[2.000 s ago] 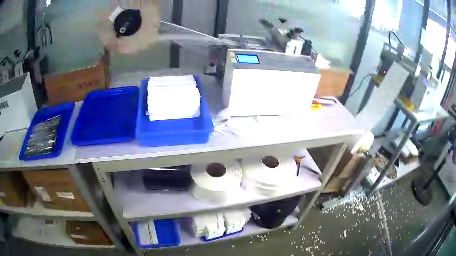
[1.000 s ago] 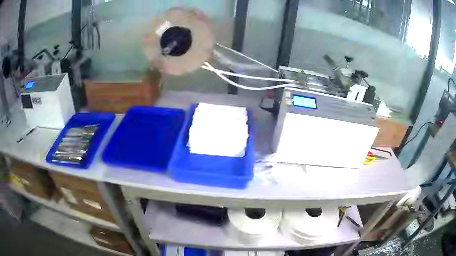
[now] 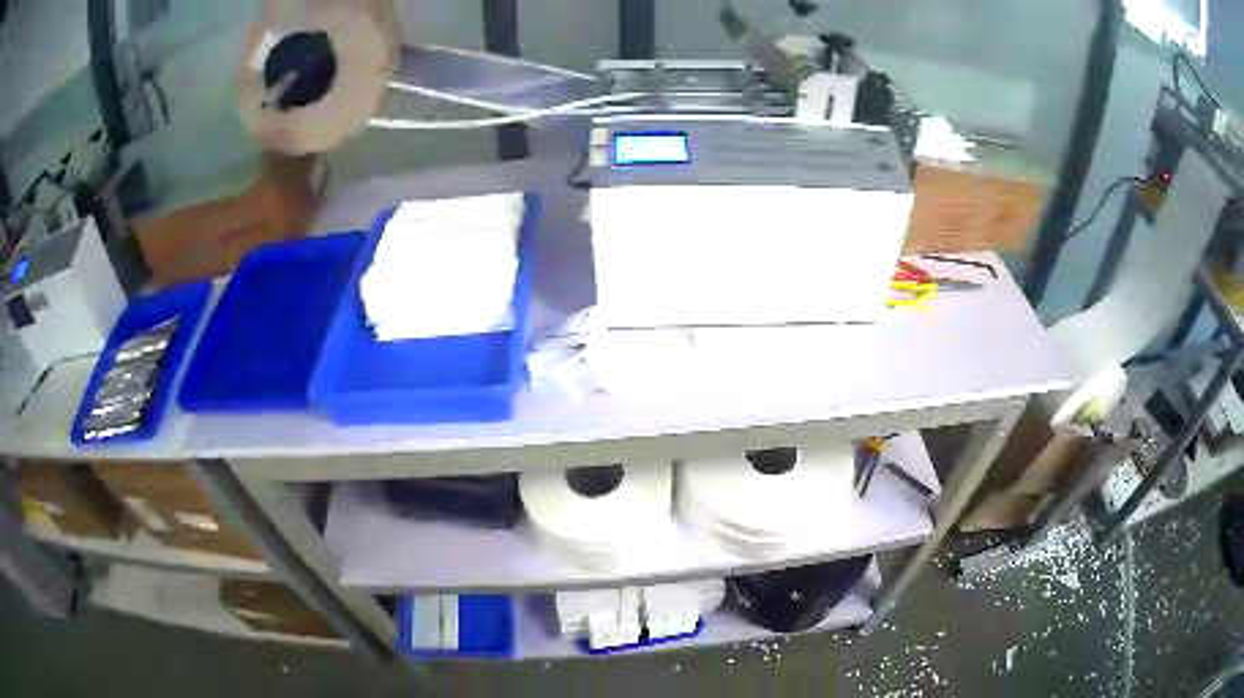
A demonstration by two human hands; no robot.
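Observation:
Neither of my hands is in view. The white-grey cutting machine (image 3: 750, 232) with a lit blue screen stands on the bench (image 3: 764, 389). White bands run to it from the tan feed reel (image 3: 317, 75) with a dark hub. A blue tray (image 3: 423, 389) left of the machine holds a pile of white bundles (image 3: 443, 266). Crumpled white scrap (image 3: 562, 357) lies between tray and machine. Scissors (image 3: 917, 284) with red and yellow handles and a dark hex key (image 3: 959, 262) lie right of the machine.
An empty blue tray (image 3: 273, 327) and a tray of dark silvery strips (image 3: 132, 382) stand at left, near a second machine (image 3: 62, 300). Cardboard boxes (image 3: 975, 211) stand behind. White rolls (image 3: 596, 518) lie on the lower shelf. White bits litter the floor at right.
The view swung left, then back right and closer to the machine. The things on the bench look unmoved. No hand appears in any frame.

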